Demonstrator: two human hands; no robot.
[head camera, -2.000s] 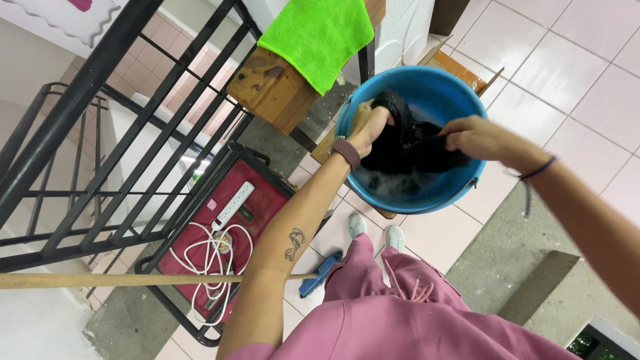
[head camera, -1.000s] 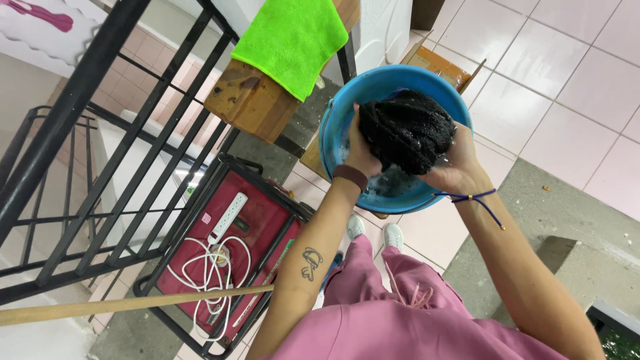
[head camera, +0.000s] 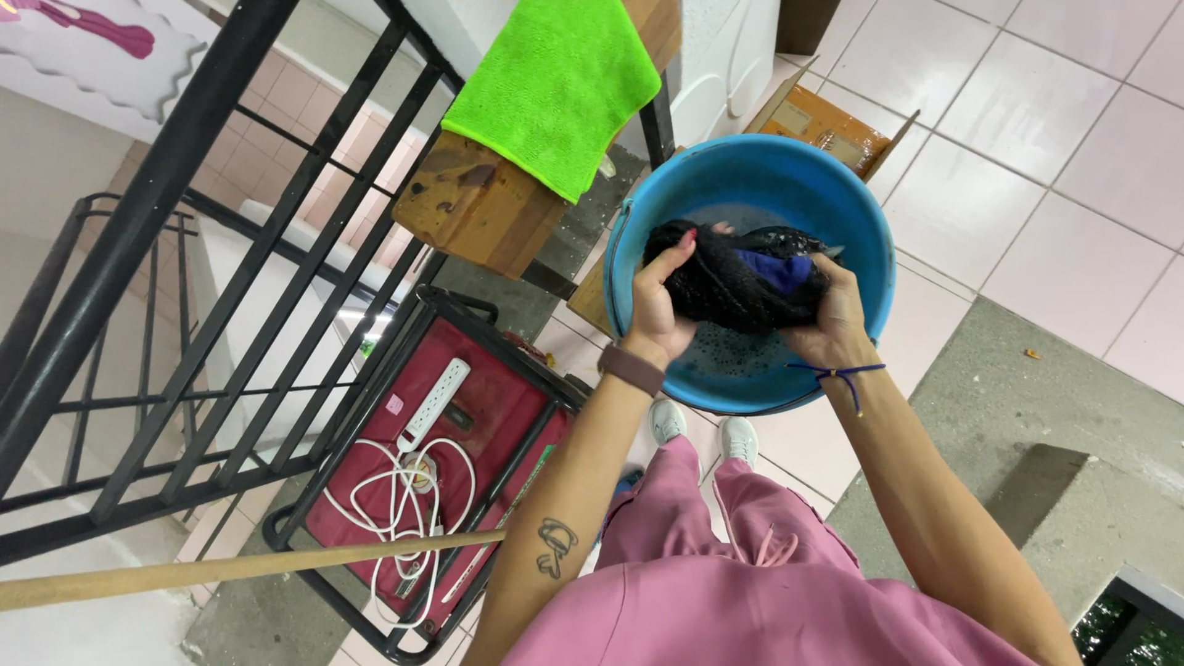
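Note:
A blue plastic bucket (head camera: 768, 176) holds sudsy water (head camera: 726, 356). Over the water, within the rim, my left hand (head camera: 659, 310) grips the left side of a bunched black wet cloth (head camera: 740, 287), thumb on top. On the cloth's other side my right hand (head camera: 835, 314) clasps it, fingers partly hidden. A dark blue patch (head camera: 777, 270) shows in the folds near my right hand.
A bright green cloth (head camera: 555, 92) lies on a wooden bench (head camera: 481, 199) at upper left. Below it stands a red, black-framed machine (head camera: 370, 499) carrying a white power strip (head camera: 435, 404) and cord. A wooden pole (head camera: 250, 567) crosses lower left, near black railings (head camera: 176, 398). An open cardboard box (head camera: 823, 125) sits behind the bucket.
Two seconds ago the black cloth was lower in the bucket, spread between my hands. It was then gathered into a bundle and lifted; now it is turned so a blue patch shows.

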